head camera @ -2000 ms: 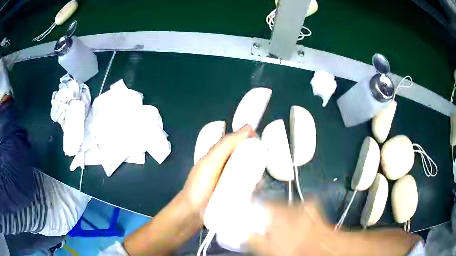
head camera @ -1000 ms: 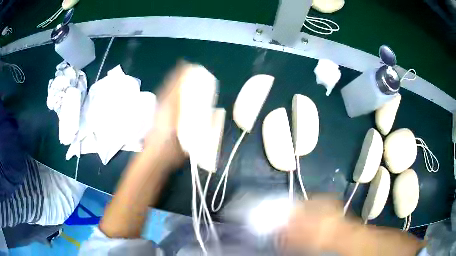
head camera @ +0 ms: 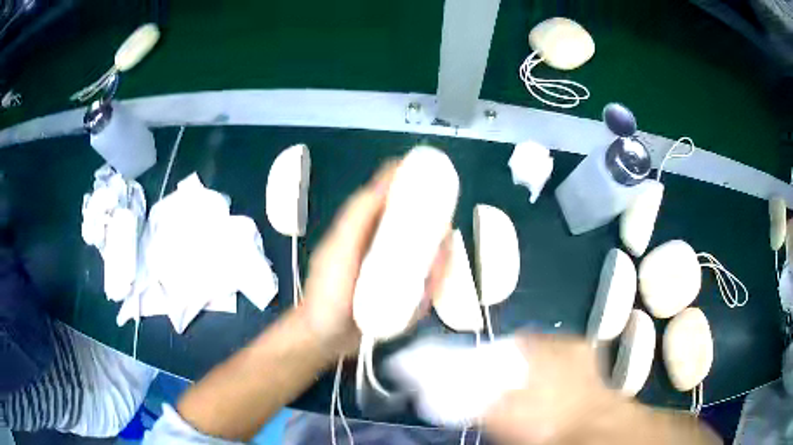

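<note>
My left hand (head camera: pixel 335 282) grips a wired mouse (head camera: pixel 407 243), a cream oval, raised over the middle of the bench, its cable hanging down. My right hand (head camera: pixel 556 391) is blurred and holds a white wiping cloth (head camera: pixel 465 375) below and to the right of the mouse; the cloth's exact contact with the cable is unclear. Two more mice lie just right of the held one, on edge (head camera: pixel 498 255) and partly hidden (head camera: pixel 457 287). Another mouse (head camera: pixel 289 191) stands on edge left of my left hand, its cable pointing toward me.
Spare wipes (head camera: pixel 196 252) lie at left near a dispenser bottle (head camera: pixel 124 143). A second bottle (head camera: pixel 596 189), a small white wad (head camera: pixel 530 168) and several mice (head camera: pixel 669 278) are at right. A pale rail (head camera: pixel 304 110) with a post edges the bench. Corded mice (head camera: pixel 562 43) lie beyond it.
A mouse now lies on edge beside the wipes. My left hand has moved right with a mouse in it. My right hand and cloth remain low at right. Mice beyond the rail have shifted in view.
</note>
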